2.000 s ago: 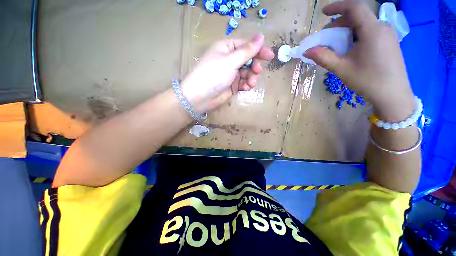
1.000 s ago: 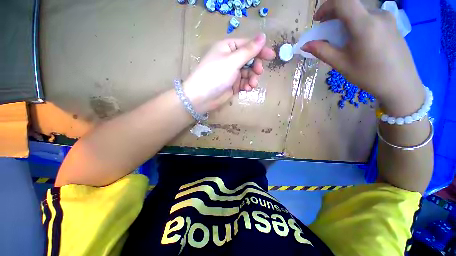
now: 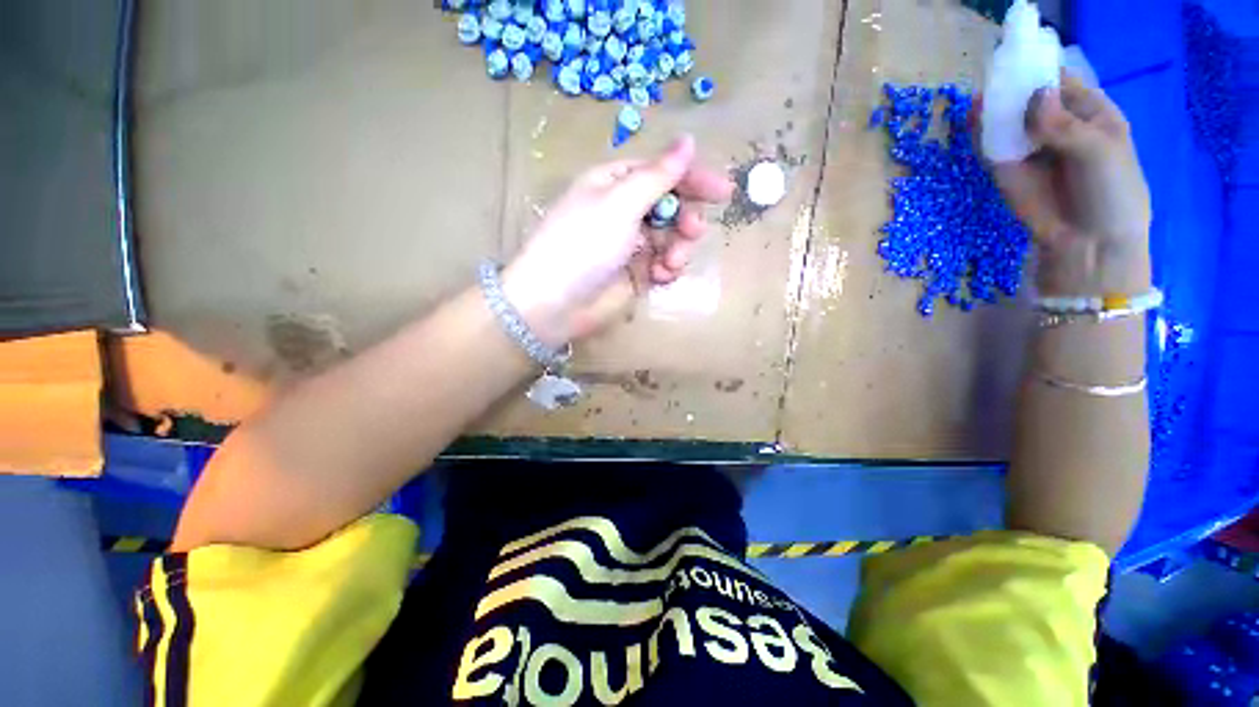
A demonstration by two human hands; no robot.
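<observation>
My left hand point(image 3: 608, 235) is curled around a small silvery round piece point(image 3: 664, 210) over the middle of the cardboard. My right hand point(image 3: 1074, 173) holds a white translucent squeeze bottle point(image 3: 1019, 86) upper right, beyond the blue pieces. A white round spot point(image 3: 764, 182) lies just right of my left fingertips, with dark specks around it. A pile of pale-topped blue assembled pieces point(image 3: 594, 44) lies at the top; one piece point(image 3: 628, 124) lies apart below it. A pile of small bright blue pieces point(image 3: 953, 207) lies right of the spot, beside my right hand.
Brown stained cardboard point(image 3: 414, 194) with taped seams covers the table. A dark sheet point(image 3: 62, 166) and an orange panel point(image 3: 49, 401) are at the left. A large blue crate point(image 3: 1201, 276) is at the right. Yellow-black floor tape point(image 3: 815, 548) shows below the table edge.
My right hand has drawn the bottle away from the white spot, to the right, and tilted it more upright. The view has shifted, showing more of both piles. My left hand keeps its hold.
</observation>
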